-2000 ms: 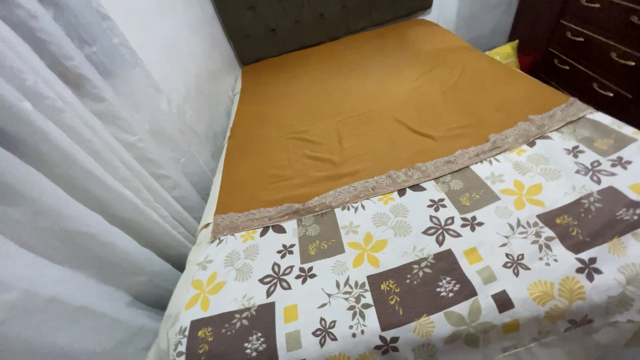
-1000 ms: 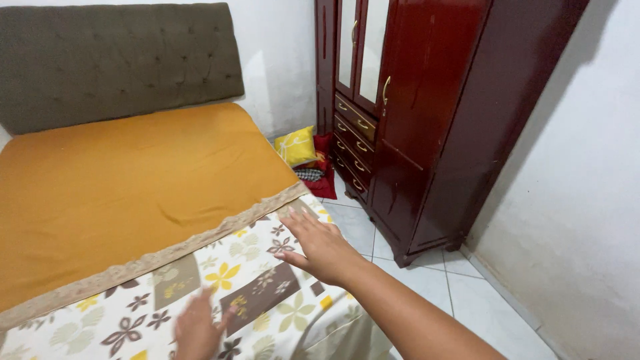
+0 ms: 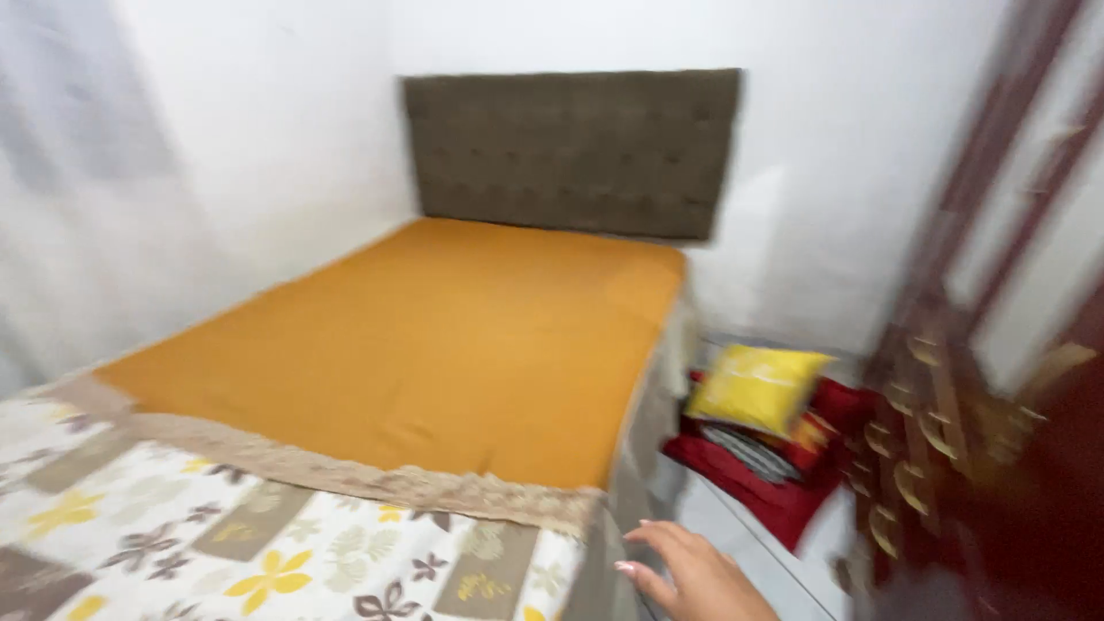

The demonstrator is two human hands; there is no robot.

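An orange fitted sheet (image 3: 414, 345) covers the upper part of the bed. Across its lower part lies a floral-patterned bedspread (image 3: 345, 552) with a beige lace-like border (image 3: 371, 474). My right hand (image 3: 690, 569) is at the bottom, just beside the bedspread's right corner, fingers apart and curved, holding nothing; whether it touches the cloth cannot be told. My left hand is out of view. The picture is blurred.
A tufted dark headboard (image 3: 569, 155) stands against the wall. On the tiled floor (image 3: 742, 543) right of the bed, a yellow cushion (image 3: 759, 388) rests on red cloth (image 3: 768, 500). A dark red wardrobe (image 3: 1035, 500) with drawers stands at right, a pale curtain (image 3: 78, 190) at left.
The view has swung left from the wardrobe. My left hand, over the bedspread one second ago, has left the view. My right hand is now off the bedspread's right edge.
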